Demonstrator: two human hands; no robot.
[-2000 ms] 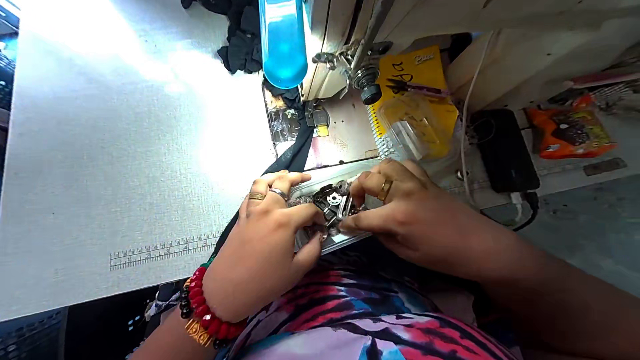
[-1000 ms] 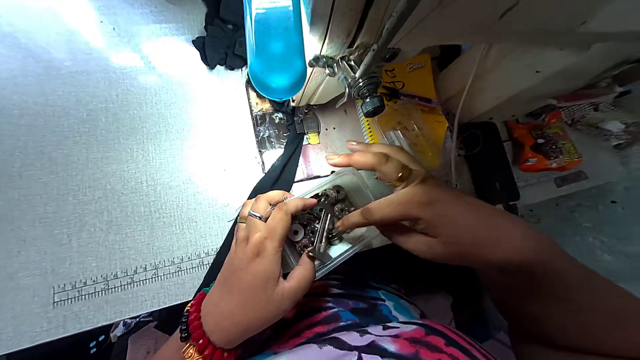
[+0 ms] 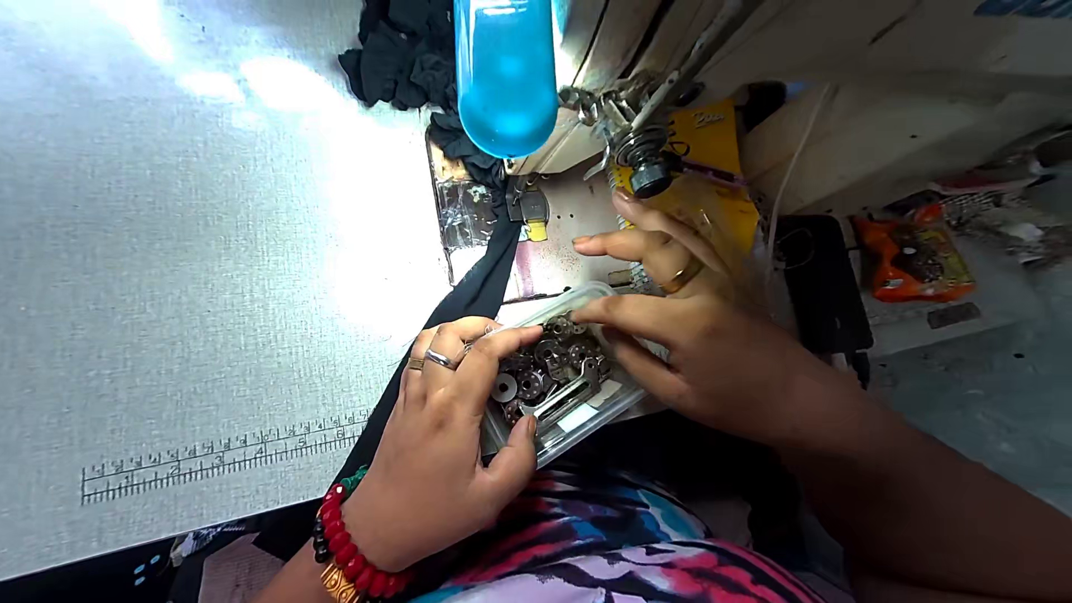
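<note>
A clear plastic box (image 3: 578, 435) lies tilted at the near edge of the sewing machine bed. Inside it are several metal bobbins (image 3: 531, 383) and a slim slotted metal part (image 3: 563, 399). My left hand (image 3: 452, 427) grips the box's left side, thumb on the near wall and index finger over the rim. At the box's right end, my right hand (image 3: 687, 327) has its index fingertip among the metal parts, with the other fingers raised or spread; whether it pinches a part cannot be told. A black fabric strip (image 3: 477, 289) runs from the presser foot (image 3: 529, 205) under my left wrist.
A blue translucent plastic piece (image 3: 507, 79) hangs in front of the machine head, near bunched black cloth (image 3: 402, 59). Rightward are a thread tension knob (image 3: 651, 176), a yellow spiral notebook (image 3: 708, 138), a black phone (image 3: 825, 285) and an orange packet (image 3: 913, 255). A printed ruler (image 3: 226, 456) marks the table.
Both hands were in the box two seconds ago. My right hand's other fingers have since lifted and spread, and my left fingers have drawn back to the box's left side.
</note>
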